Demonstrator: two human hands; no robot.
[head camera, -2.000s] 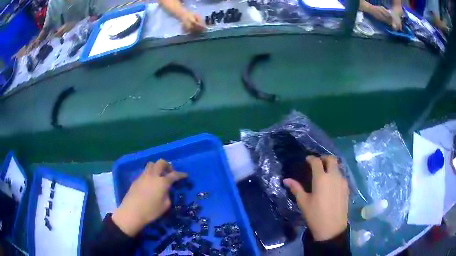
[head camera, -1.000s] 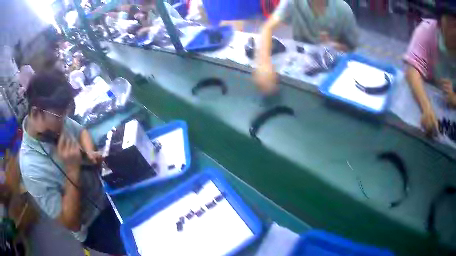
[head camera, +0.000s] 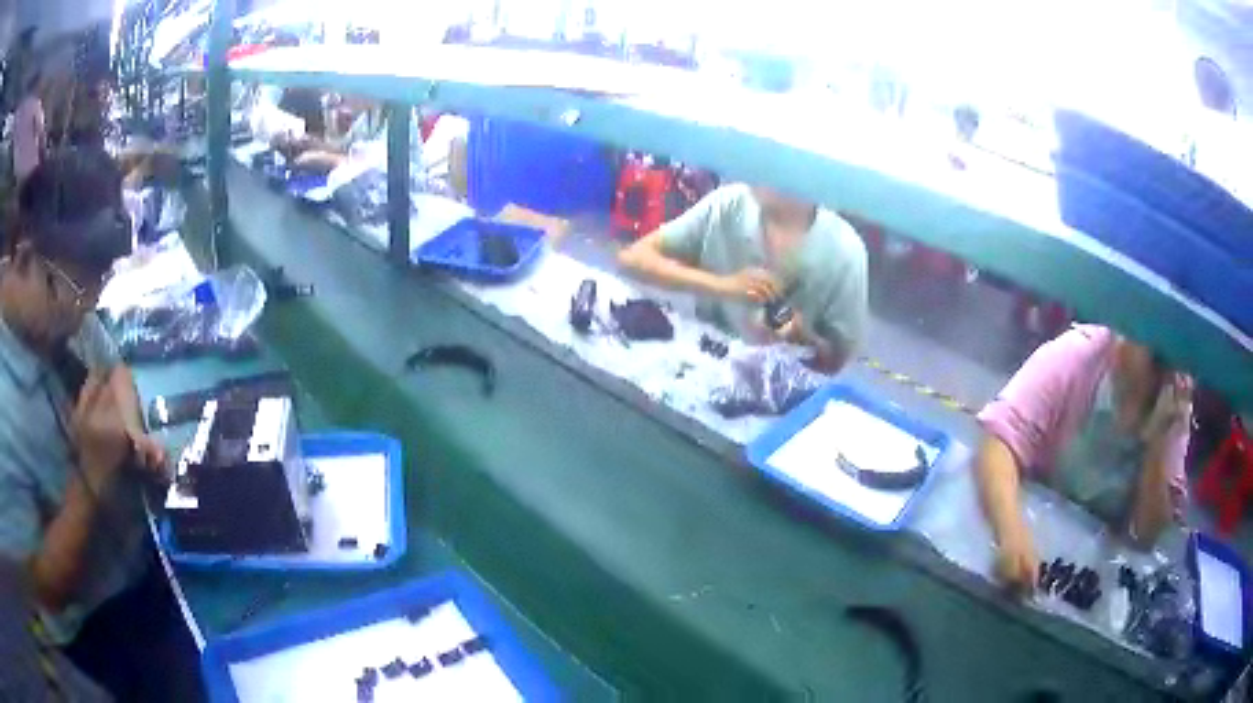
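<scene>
Neither of my hands is in the picture. Nearest in front is a white-lined blue tray (head camera: 515, 643), cut off by the bottom edge. A short, uneven row of small black parts (head camera: 416, 667) lies on its white sheet. On the green conveyor (head camera: 550, 501) lie a curved black headband (head camera: 451, 363) and another dark band (head camera: 893, 643) near the bottom edge.
At left, a person in light green sits by a blue tray (head camera: 396, 501) holding a dark box (head camera: 245, 474). Across the conveyor, two people work beside a blue tray with a band (head camera: 879, 468). Green framing (head camera: 399, 186) stands overhead.
The view has swung left and then up. My hands and the tray of loose parts have left the picture. The person across has drawn an arm back from the conveyor.
</scene>
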